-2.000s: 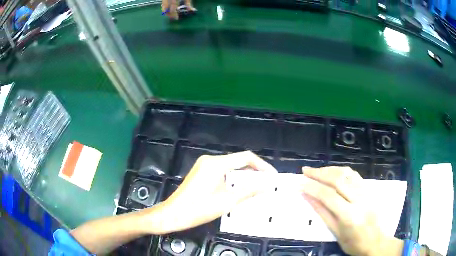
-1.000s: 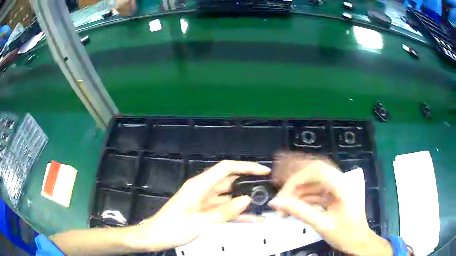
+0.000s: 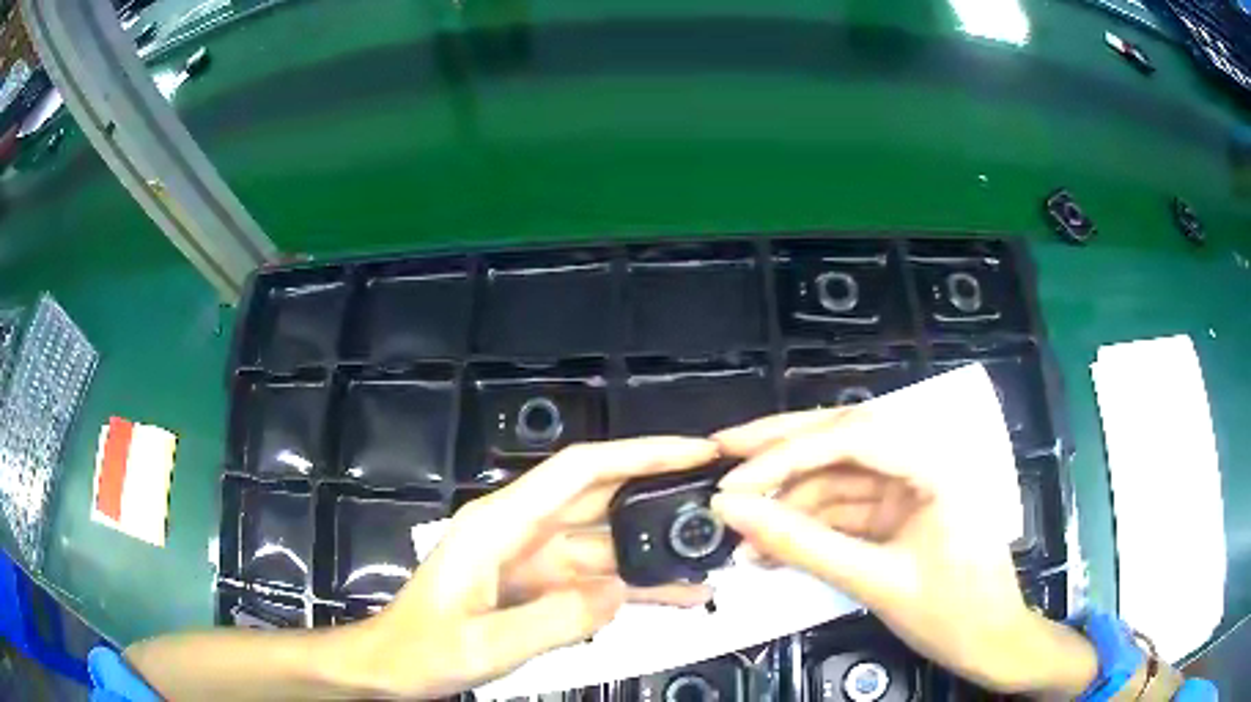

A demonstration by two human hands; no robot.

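A black rounded camera unit [image 3: 672, 528] with a ringed round lens faces up between my hands. My left hand [image 3: 528, 562] grips its left side between thumb and fingers. My right hand [image 3: 878, 528] has its fingertips on the unit's right side, close to the lens; whether they pinch a small part is hidden. A white liner sheet [image 3: 604, 656] lies under both hands, over the black blister tray [image 3: 549, 250]. Ringed units sit in several pockets, one in the second row [image 3: 538, 421] and two at the top right [image 3: 837, 291].
Small dark units [image 3: 1069, 217] lie on the green belt [image 3: 617, 137] at upper right. White liner sheets [image 3: 1163, 494] lie right of the tray. A red-banded card [image 3: 135, 480] and a clear blister tray [image 3: 48, 398] lie left. A grey metal post [image 3: 151, 151] stands upper left.
The view has shifted, so the tray sits higher and further left. The held unit is tilted between both hands. A ringed unit now shows in the second-row pocket. The liner's right part has risen behind my right hand.
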